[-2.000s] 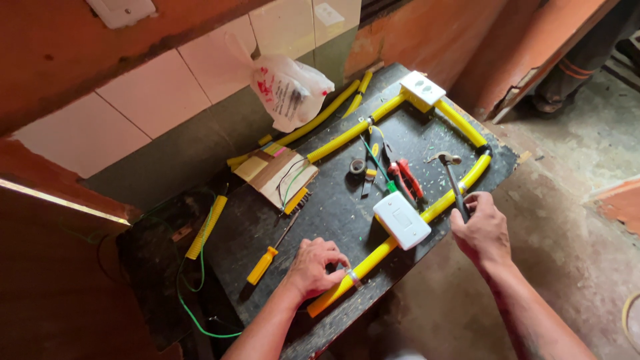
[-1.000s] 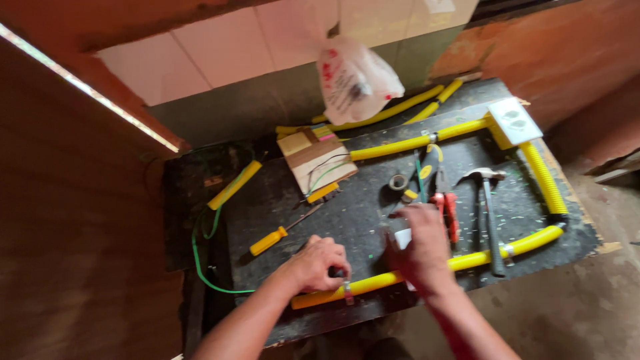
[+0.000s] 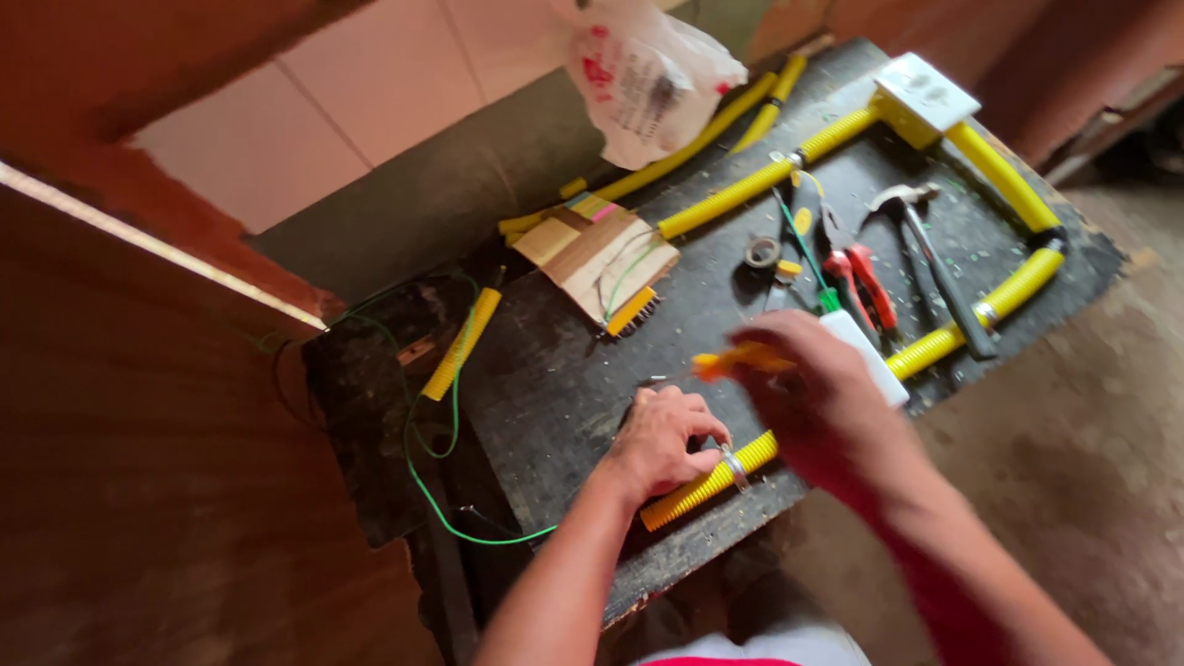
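Note:
My right hand (image 3: 805,388), blurred, grips the orange-yellow handle of a screwdriver (image 3: 740,361), its shaft pointing left. Just left of it, my left hand (image 3: 671,439) rests at a metal clamp (image 3: 734,467) around the near end of a yellow corrugated conduit (image 3: 689,501); its fingertips touch there, and whether they pinch anything cannot be told. Partly behind my right hand is a white cover plate (image 3: 865,356) on the conduit run. A claw hammer (image 3: 939,259) lies with its handle across the conduit. Red-handled pliers (image 3: 860,277) lie to its left.
A black tabletop (image 3: 555,370) carries a white-faced outlet box (image 3: 925,92), a roll of tape (image 3: 762,252), a wooden block (image 3: 601,254) with wires and a short yellow conduit piece (image 3: 462,342). A plastic bag (image 3: 647,83) hangs at the back. Green wire (image 3: 444,518) loops at left.
My right hand let go of the hammer, which now lies on the table. The screwdriver, earlier lying left of the conduit, is now in my right hand. My left hand stays by the clamp.

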